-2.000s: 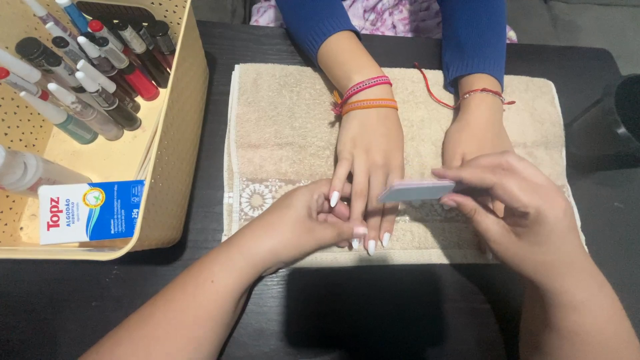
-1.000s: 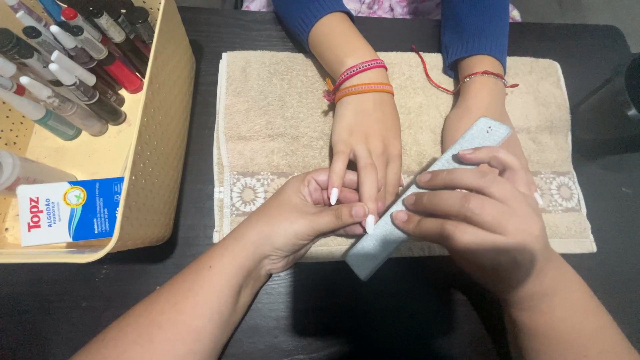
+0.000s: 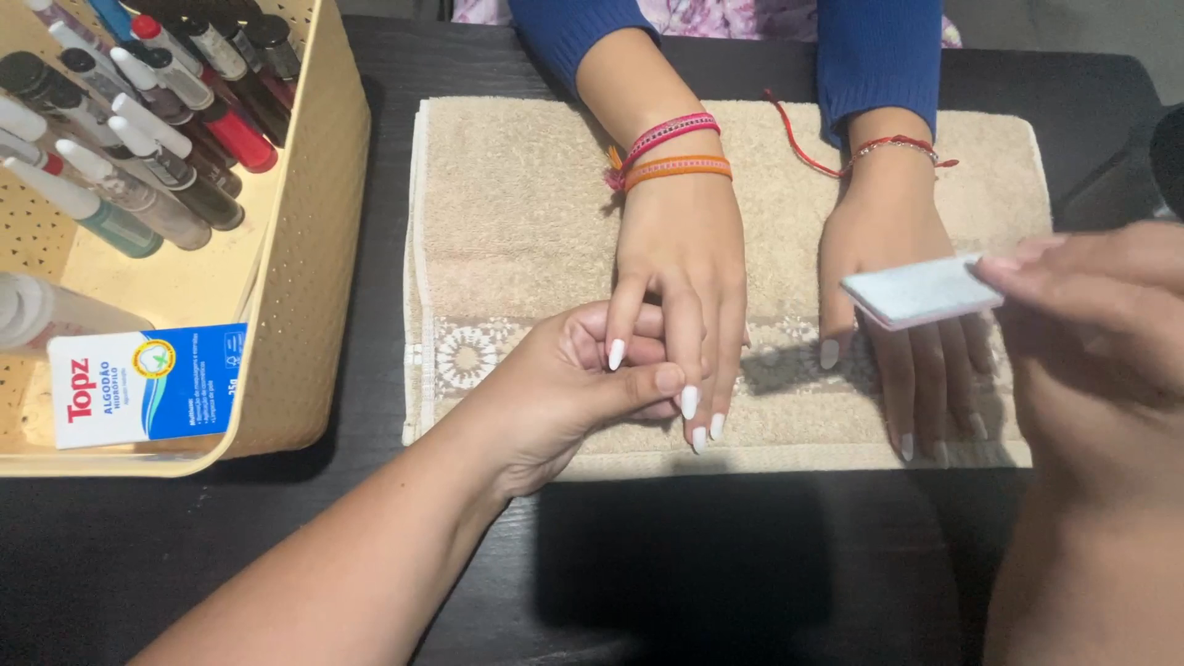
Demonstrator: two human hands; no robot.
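My left hand (image 3: pixel 592 379) holds fingers of the other person's hand (image 3: pixel 684 250), which wears a pink and an orange woven bracelet; its long nails are white. My right hand (image 3: pixel 1101 314), partly blurred at the right edge, grips a pale nail file block (image 3: pixel 920 289) between thumb and fingers. The block is raised over the person's other hand (image 3: pixel 883 222), apart from the nails I hold. That second hand lies palm down, with a red cord bracelet at its wrist. Both of the person's hands are over a folded beige towel (image 3: pixel 518 203) with a white flower border.
At the left stands a yellow plastic basket (image 3: pixel 310 231) holding several nail polish bottles (image 3: pixel 120 208), a cotton box (image 3: pixel 148 384) and a clear bottle (image 3: pixel 55 314). The dark table (image 3: pixel 305 536) lies under the towel. A dark object (image 3: pixel 1167 157) is at the right edge.
My right hand has moved right with the file block, away from the nails it was beside a second ago. My left hand keeps its hold on the person's fingers.
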